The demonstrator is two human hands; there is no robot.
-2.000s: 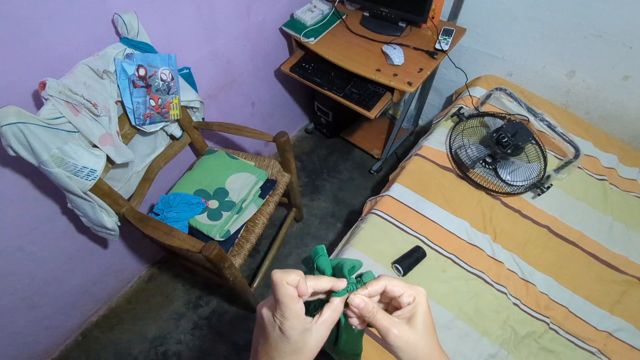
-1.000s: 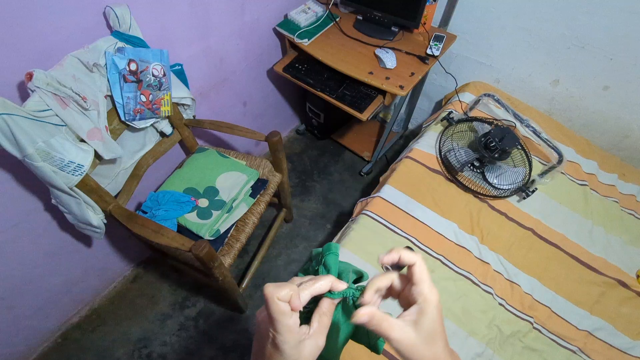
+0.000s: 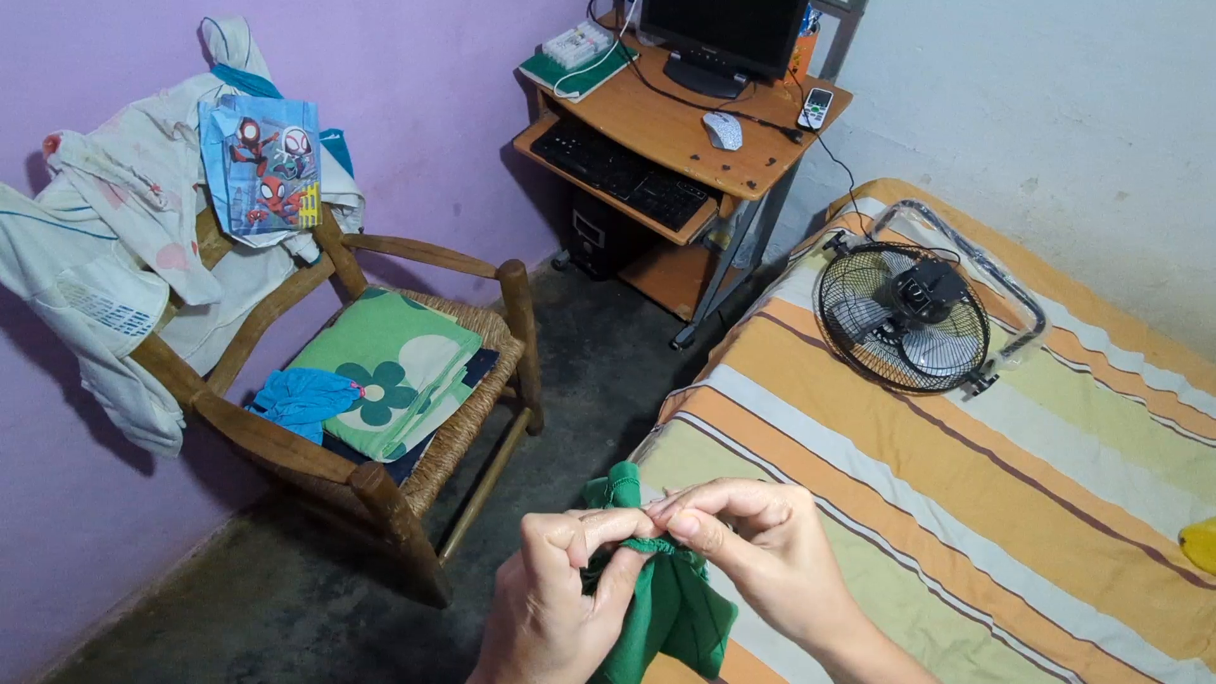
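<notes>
A piece of green fabric (image 3: 665,608) with a gathered edge hangs below my hands at the near edge of the bed. My left hand (image 3: 579,570) pinches the gathered edge between thumb and fingers. Right beside it, my right hand (image 3: 750,541) has its thumb and forefinger pressed together at the same edge, close to the left fingertips. Whether the right fingertips hold cloth, a needle or thread is too small to tell.
A striped bedsheet (image 3: 855,456) covers the bed, with a metal fan (image 3: 902,318) lying on it. To the left stands a wooden chair (image 3: 513,313) with folded green cloth (image 3: 399,366). A computer desk (image 3: 684,142) is behind; a yellow object (image 3: 1199,544) sits at the right edge.
My right hand, raised and apart from the cloth one second ago, is back against my left fingertips at the gathered edge. The black spool seen on the bed two seconds ago is not visible now.
</notes>
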